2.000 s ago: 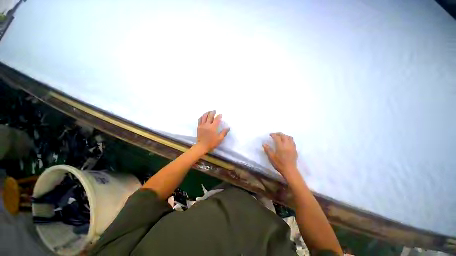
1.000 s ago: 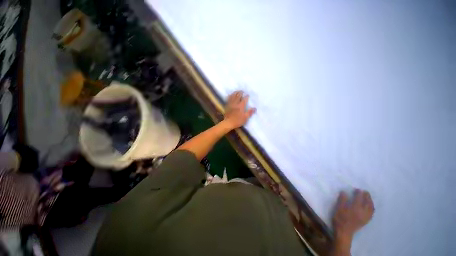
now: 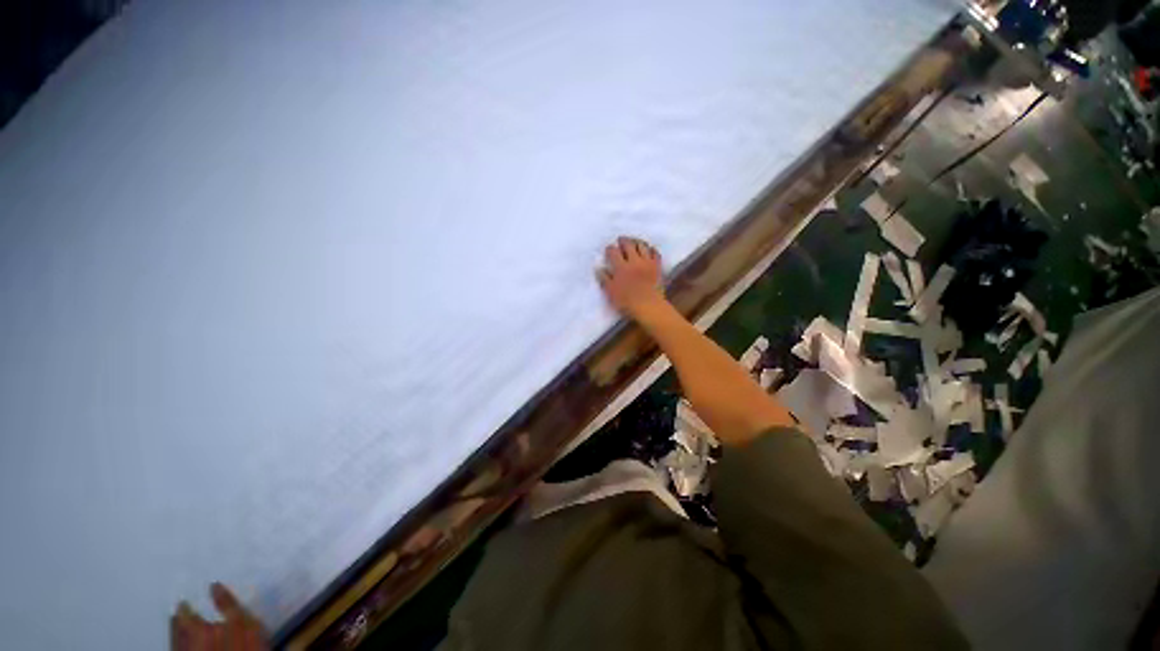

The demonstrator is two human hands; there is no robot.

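Observation:
A wide pale-blue fabric ply [image 3: 318, 254] covers the table up to its worn wooden near edge [image 3: 763, 229]. My right hand [image 3: 632, 275] lies on the cloth close to that edge, fingers apart, holding nothing; small ripples show in the cloth around it. My left hand [image 3: 219, 623] is at the bottom left over the cloth beside the edge. It is cut off by the picture's bottom, with a few fingers showing apart and nothing seen in them.
White and pale scraps [image 3: 890, 420] litter the green floor right of the table, with a dark scrap pile [image 3: 992, 261] among them. A blue and metal unit, possibly the end cutter [image 3: 1028, 23], is at the table's far right end. A grey table side [image 3: 1081, 471] stands at the right.
The view has swung to the right: the white tub and stool have left it, and the floor scraps and far table end now show. Both hands remain at the near cloth edge, apart.

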